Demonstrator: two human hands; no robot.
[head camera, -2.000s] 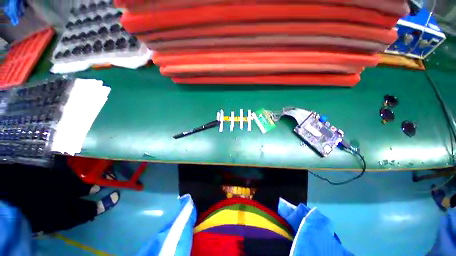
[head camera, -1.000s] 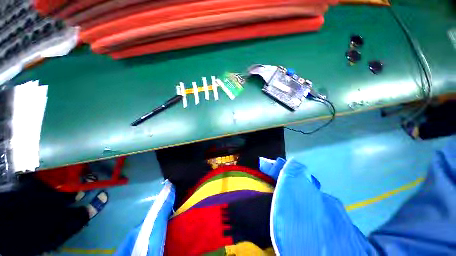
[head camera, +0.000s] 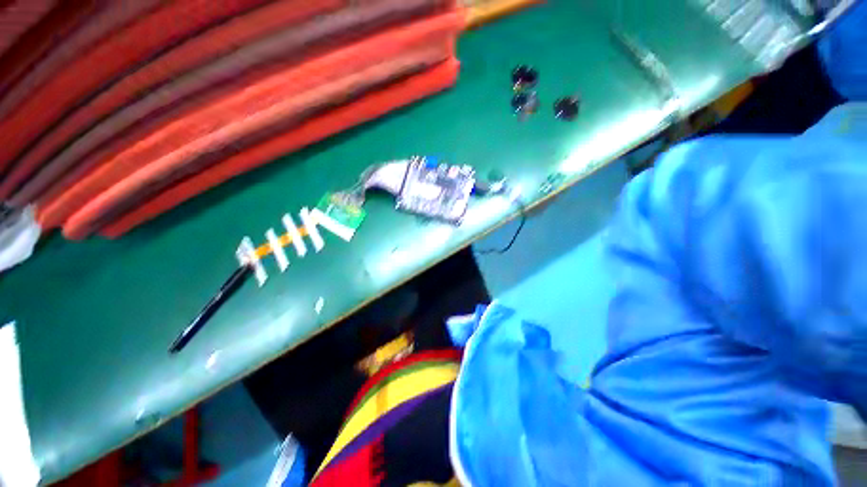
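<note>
Neither of my hands is in the picture; a blue sleeve (head camera: 703, 285) fills the right side. On the green mat lies a thin orange-yellow test flex (head camera: 278, 245) crossed by several white tabs. Its right end meets the small green adapter board (head camera: 344, 213). A grey ribbon cable (head camera: 385, 177) joins that to the driver test board (head camera: 437, 191). A thin black cord (head camera: 518, 228) leaves the board's right side and hangs over the edge. A slim black pen-like stick (head camera: 211, 309) touches the flex's left end. The view is slightly blurred.
A stack of red foam trays (head camera: 285, 124) stands behind the flex. Three round black modules (head camera: 567, 107) lie beyond the board. White paper (head camera: 17, 409) is at the far left. Clear trays (head camera: 761, 29) lie at the far right. The bench's front edge runs diagonally, with blue floor below.
The view has turned to the right and tilted, so the flex and board appear further left. The clear trays at the far right have come into view. The blue sleeve fills more of the right side.
</note>
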